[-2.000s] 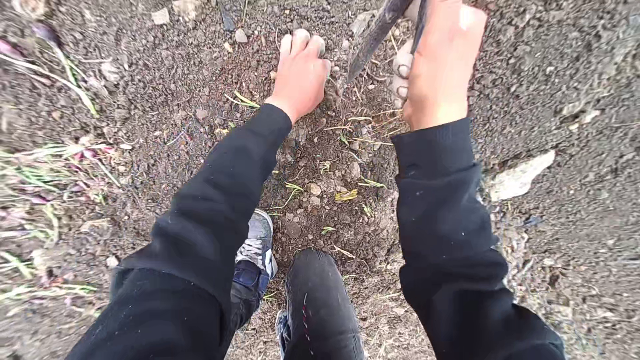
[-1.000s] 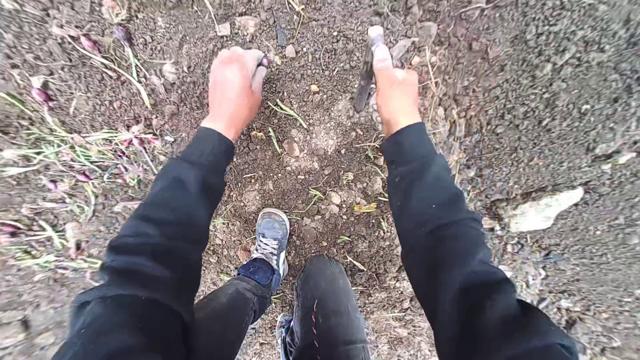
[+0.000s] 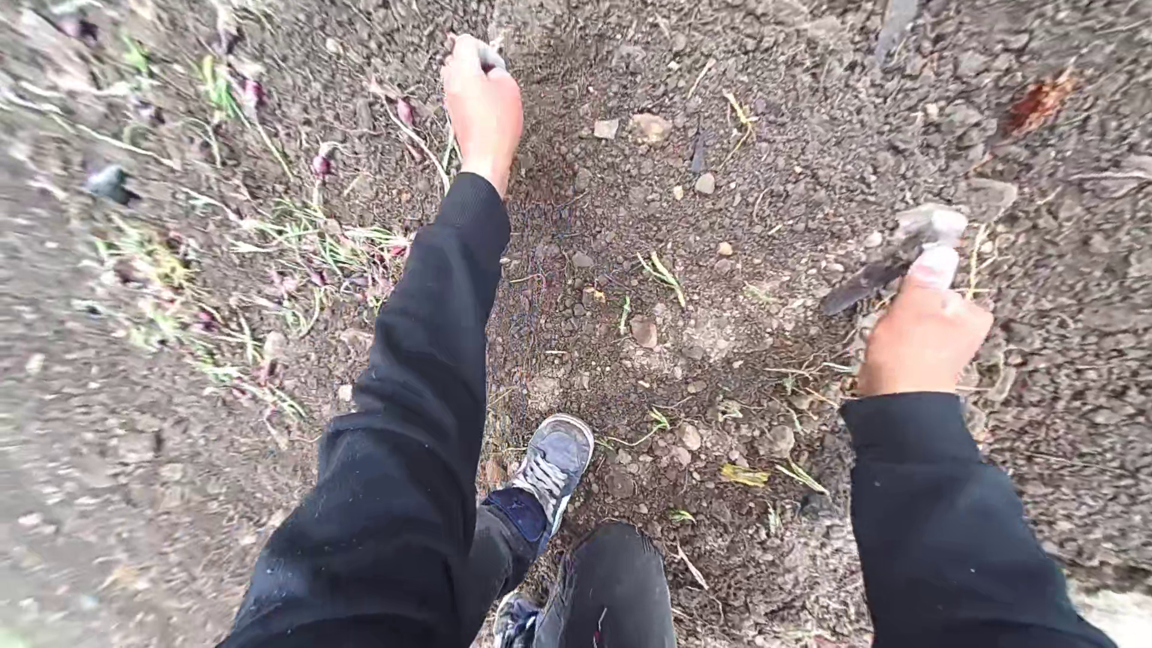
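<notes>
My left hand (image 3: 486, 108) is at the upper left of centre, closed over the soil beside the pulled red onions; a small dark bit shows at its fingertips, too unclear to name. At the right, my right hand (image 3: 927, 328) grips a hand tool with a dark, flat metal blade (image 3: 864, 283) that points left, low over the stony soil. Its handle is mostly hidden in the fist. Red onions (image 3: 321, 166) with green and pale stalks lie strewn to the left of my left forearm.
Loose soil holds pebbles and cut green shoots (image 3: 663, 277). My grey shoe (image 3: 553, 459) stands below centre, with my bent knee (image 3: 616, 576) beside it. A reddish-brown clump (image 3: 1042, 101) lies at the upper right, and a dark stone (image 3: 110, 184) at the far left.
My left hand has moved left towards the onions. My right hand, still on the tool, has moved away to the right, so the hands are farther apart.
</notes>
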